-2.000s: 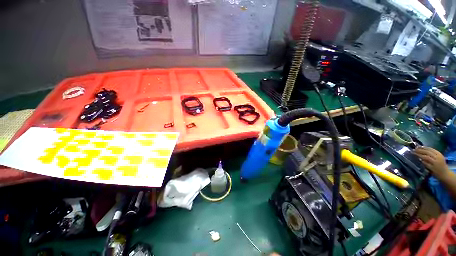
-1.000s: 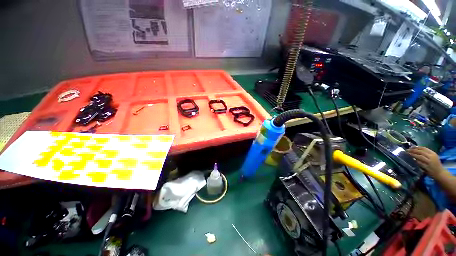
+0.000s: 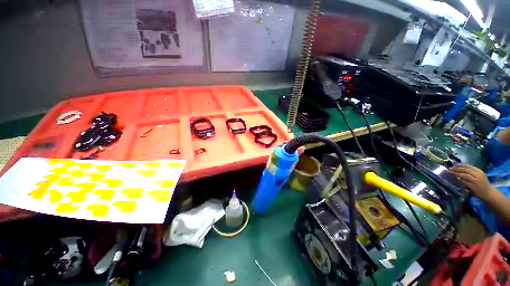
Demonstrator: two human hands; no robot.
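Neither my left hand nor my right hand is in view. The orange-red tray (image 3: 159, 103) lies propped in front of me. A white sheet with yellow stickers (image 3: 92, 187) overlaps its near left edge. A tangled pile of small black parts (image 3: 99, 133) and a white ring part (image 3: 69, 117) are in the tray's left side. Several black frames (image 3: 236, 126) are at its right. A translucent bottle with a purplish tip (image 3: 234, 212) stands upright within a tan ring, beside a crumpled white cloth (image 3: 194, 222). A thin silver stick (image 3: 265, 272) lies on the green mat.
The blue hot air gun handle (image 3: 275, 177) hangs right of the tray. Beyond are a black fan box (image 3: 321, 246), a yellow soldering iron handle (image 3: 402, 193) and cords. A black station with red digits stands at the back. Another person's hand (image 3: 472, 177) is at far right.
The view has turned, so the bench things sit further left and mostly slightly lower. A small skin-coloured sliver at the bottom edge has left the picture. The tray's contents look unmoved.
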